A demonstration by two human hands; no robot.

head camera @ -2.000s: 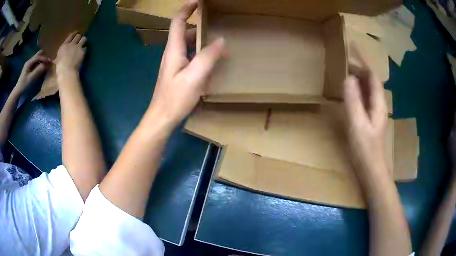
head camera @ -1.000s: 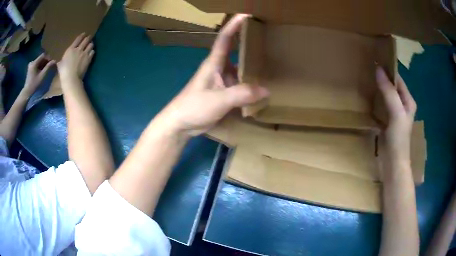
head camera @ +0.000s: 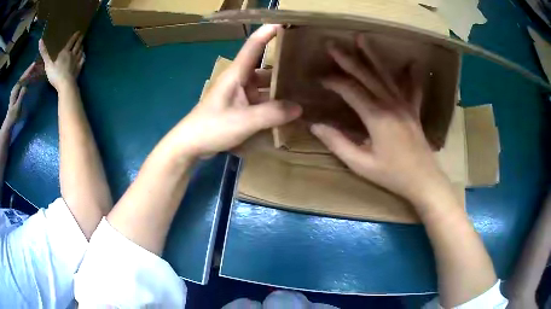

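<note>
The box being folded (head camera: 444, 102) has its walls raised into a shallow tray and is tilted up towards me. Its lid panel (head camera: 338, 19) shows nearly edge-on as a curved strip above it. My left hand (head camera: 241, 108) grips the box's left end wall, thumb inside and fingers outside. My right hand (head camera: 386, 127) is inside the tray with its fingers spread, in front of the base; whether the fingertips touch it I cannot tell. A stack of blanks (head camera: 314, 187) lies flat under the box.
Finished boxes (head camera: 175, 30) stand at the top left. A pale irregular cardboard sheet (head camera: 459, 18) lies at the upper right. A neighbour's hands (head camera: 63, 63) hold cardboard at the left. A dark gap (head camera: 220, 223) splits the green tabletops. Another forearm (head camera: 531, 259) shows at the right edge.
My right hand has left the box's right end wall and moved left into the tray. The lid has turned from a broad panel to nearly edge-on. My left hand keeps its grip.
</note>
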